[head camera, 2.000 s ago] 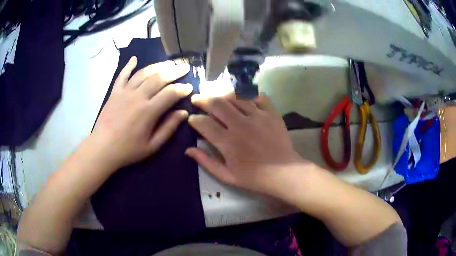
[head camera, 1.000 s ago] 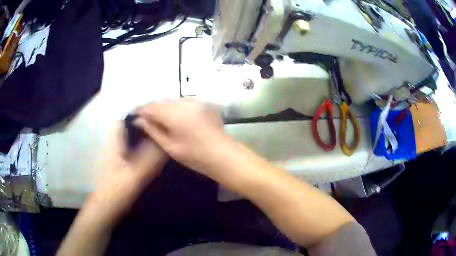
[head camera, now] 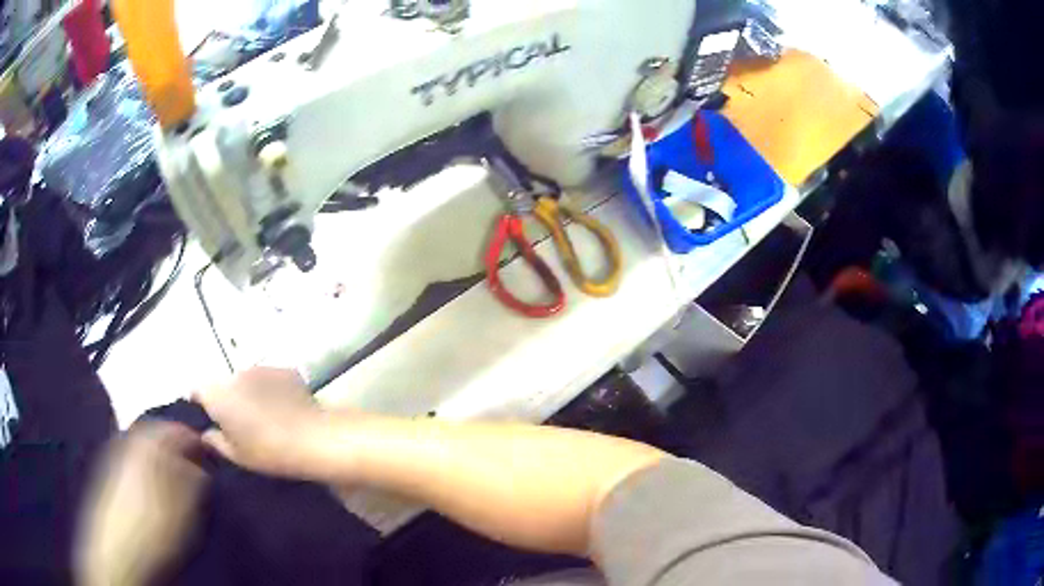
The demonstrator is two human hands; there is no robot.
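Observation:
The dark fabric panel (head camera: 292, 532) hangs at the table's front edge at the lower left. My right hand (head camera: 261, 421) pinches its upper edge with the fingertips. My left hand (head camera: 143, 504) is blurred, close to the left of my right hand at the same fabric edge; its fingers are not clear. The white sewing machine (head camera: 401, 109) marked TYPICAL stands above, and the area under its needle holds no fabric. The scissors (head camera: 532, 258), with one red and one orange-yellow handle, lie on the machine bed right of the needle.
A blue tray (head camera: 733, 212) with white tape sits at the right table edge beside an orange-brown sheet (head camera: 796, 103). A pile of dark pieces (head camera: 813, 401) lies beyond the table at right. More dark fabric (head camera: 46, 378) and thin cords are at far left.
The panel has left the needle area and moved down to the table's front edge with both hands. The view has swung right, showing more of the machine, the tray and the dark pile.

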